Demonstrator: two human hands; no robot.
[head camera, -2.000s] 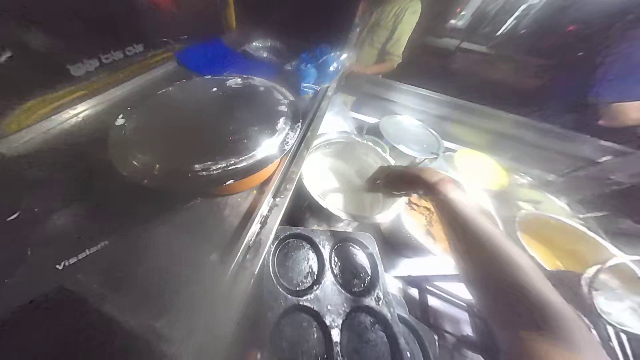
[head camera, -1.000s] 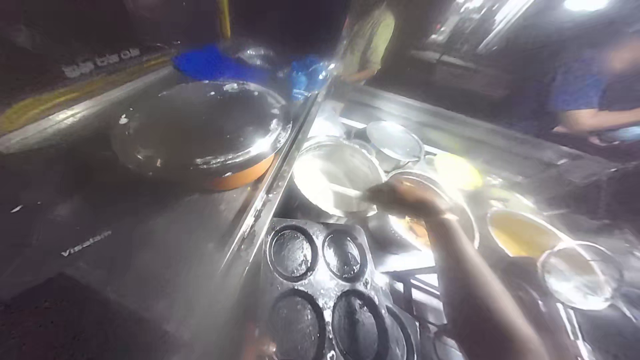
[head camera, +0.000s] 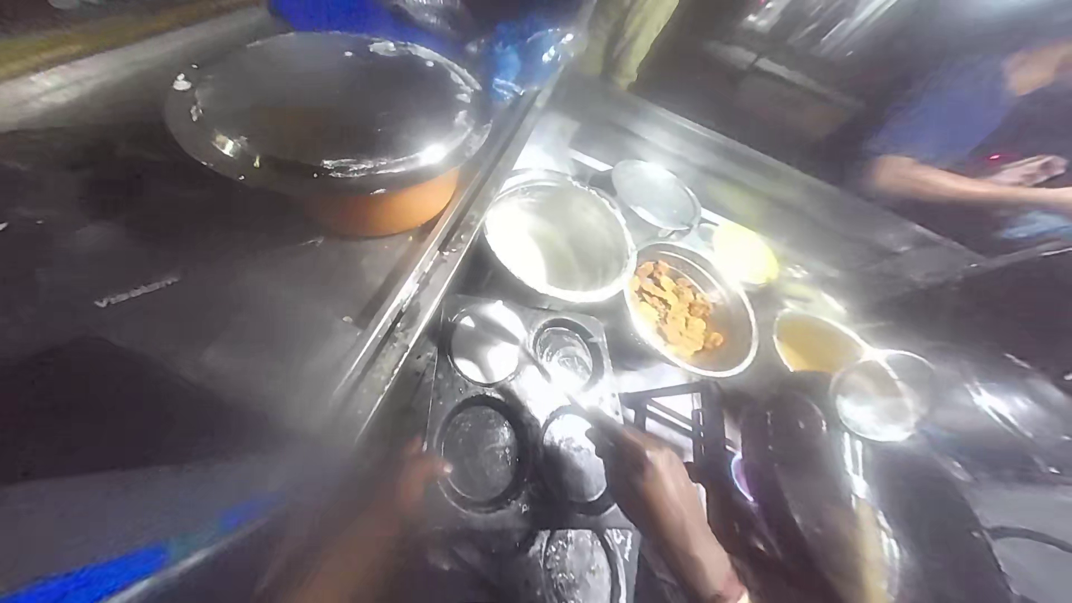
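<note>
A dark pan with several round wells (head camera: 523, 402) lies below the middle. My right hand (head camera: 657, 481) is closed around the thin handle of what looks like a metal ladle (head camera: 488, 342), whose bright round end is over the upper left well. My left hand (head camera: 410, 481), blurred, is at the pan's left edge; its grip is unclear. Just behind the pan stands a metal pot (head camera: 559, 237) with pale contents. To its right is a metal bowl with orange-brown food pieces (head camera: 674, 308).
A domed lid (head camera: 327, 109) covers an orange pot (head camera: 385, 205) at upper left, beyond a metal ledge (head camera: 427, 285). At right are a bowl of yellowish liquid (head camera: 816, 342), a round metal container (head camera: 879, 398) and a person in blue (head camera: 946, 126). A yellow item (head camera: 744, 251) is behind the bowls.
My right hand has moved from the pale-filled pot to over the pan, bringing the ladle there. My left hand has come further into view at the pan's left side.
</note>
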